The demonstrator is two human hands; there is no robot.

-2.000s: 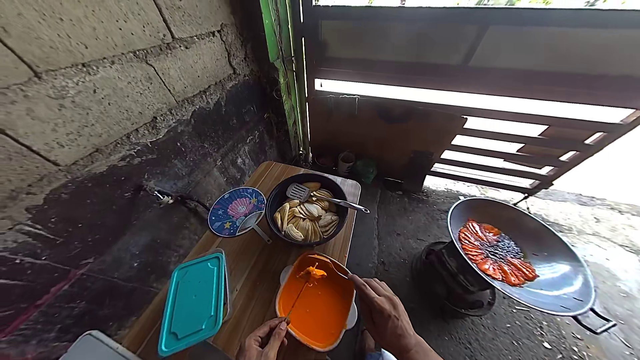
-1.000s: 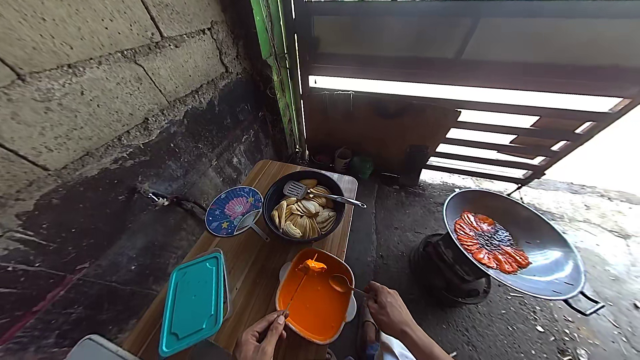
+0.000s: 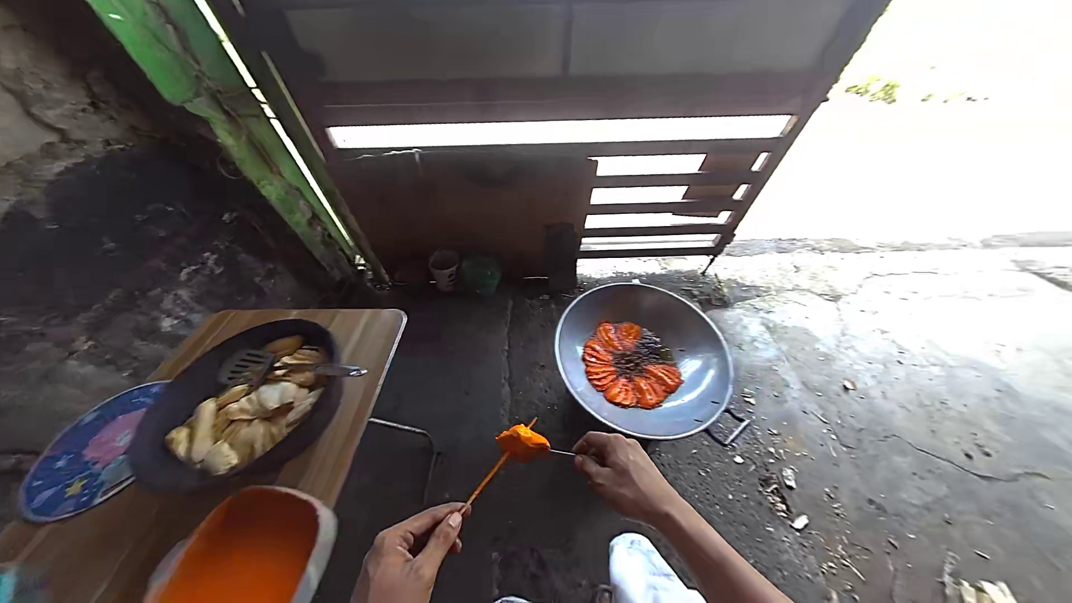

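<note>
My left hand [image 3: 414,548] pinches a thin wooden skewer [image 3: 487,481] that slants up to the right. Near its tip sits an orange batter-coated food piece [image 3: 523,442]. My right hand [image 3: 624,473] grips the handle of a metal spoon [image 3: 562,452], whose bowl is hidden at the coated piece. Both hands are over the floor, between table and wok. The metal wok [image 3: 708,368] holds orange-coated pieces [image 3: 620,389] fanned in a ring in dark oil. At lower left is a tub of orange batter [image 3: 251,544]. Beyond it, a black pan [image 3: 151,444] holds pale sliced food [image 3: 251,419] and a slotted turner [image 3: 245,367].
A wooden-topped table [image 3: 364,352] bears the pan, the tub and a patterned round fan [image 3: 79,456]. A cup [image 3: 444,270] and a green container [image 3: 481,275] stand by the slatted gate [image 3: 469,197]. The wok's handle [image 3: 729,429] points to the lower right.
Both hands have moved from the batter tub to over the floor near the wok. The skewered piece has come out of the tub, with the spoon at it. The view has swung right.
</note>
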